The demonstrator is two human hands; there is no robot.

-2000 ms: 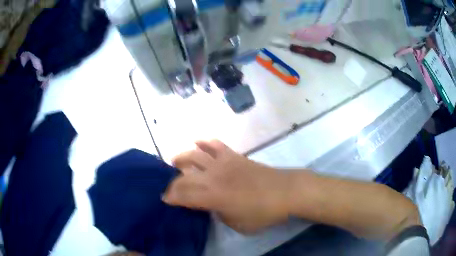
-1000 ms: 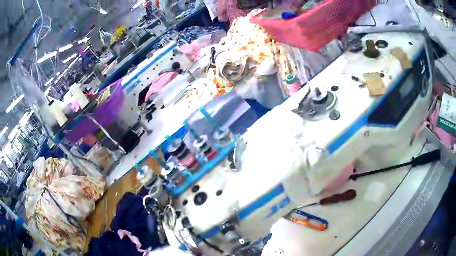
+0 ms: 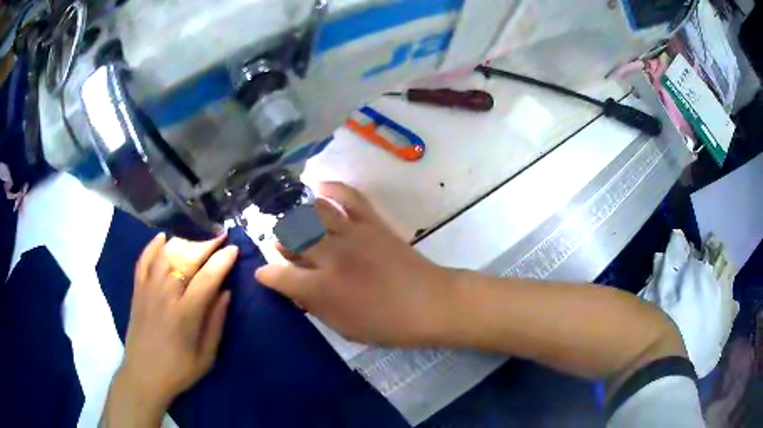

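A dark navy cloth panel (image 3: 259, 351) lies under the sewing machine head (image 3: 201, 92) and runs to the near edge. My left hand (image 3: 177, 313) is on the cloth left of the needle area, its fingertips holding it close to the presser foot (image 3: 234, 221). My right hand (image 3: 355, 267) is right of the needle, around the grey block (image 3: 299, 229). Its thumb touches the cloth's right edge; its forefinger reaches behind the block. Some right fingertips are hidden, so its grip is unclear.
More navy cloth (image 3: 38, 334) lies at the left. Orange and blue snips (image 3: 386, 136), a red-brown screwdriver (image 3: 452, 99) and a black-handled tool (image 3: 632, 115) lie behind the right hand. A ruler (image 3: 586, 230) runs along the table edge. White crumpled cloth (image 3: 694, 292) is at the right.
The view has swung back down from the machine top and room to the needle area. Both hands are now in view, and the navy panel lies under the machine head.
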